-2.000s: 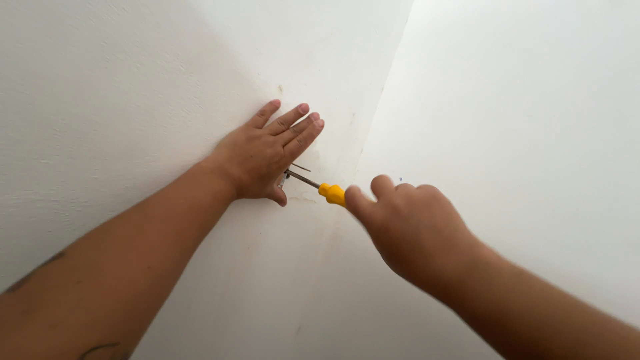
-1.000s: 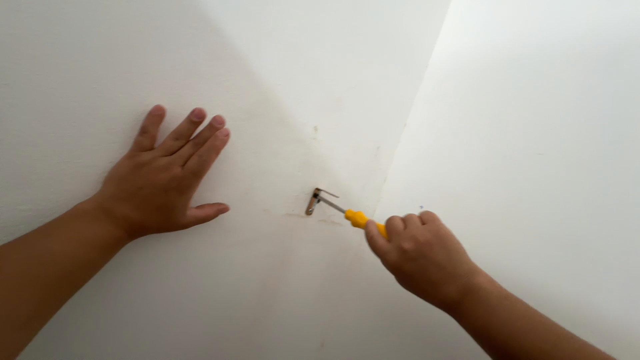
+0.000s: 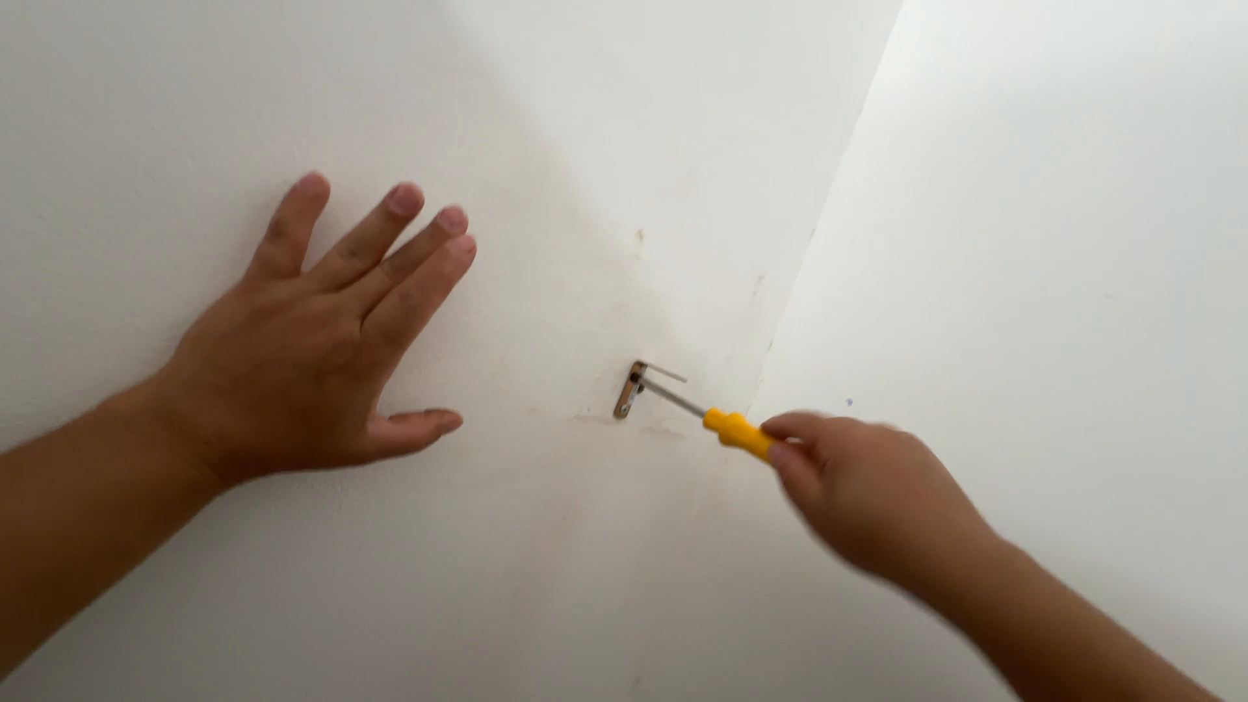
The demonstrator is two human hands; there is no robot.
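A small metal bracket [image 3: 629, 390] is on the white wall near the middle of the view, with a thin arm sticking out to the right from its upper end. My right hand [image 3: 868, 487] grips a screwdriver [image 3: 738, 432] by its yellow handle. The steel shaft points up and left, and its tip meets the upper part of the bracket. Left of the bracket, my left hand [image 3: 312, 341] rests flat against the wall with fingers spread and holds nothing.
The white wall [image 3: 546, 585] bears faint stains and scuffs around the bracket. At the right it meets another white surface [image 3: 1053, 244] along a slanting edge. A small dark mark [image 3: 849, 402] shows above my right hand.
My left hand has moved left, away from the bracket, which it partly covered two seconds ago. My right hand still holds the screwdriver at the bracket.
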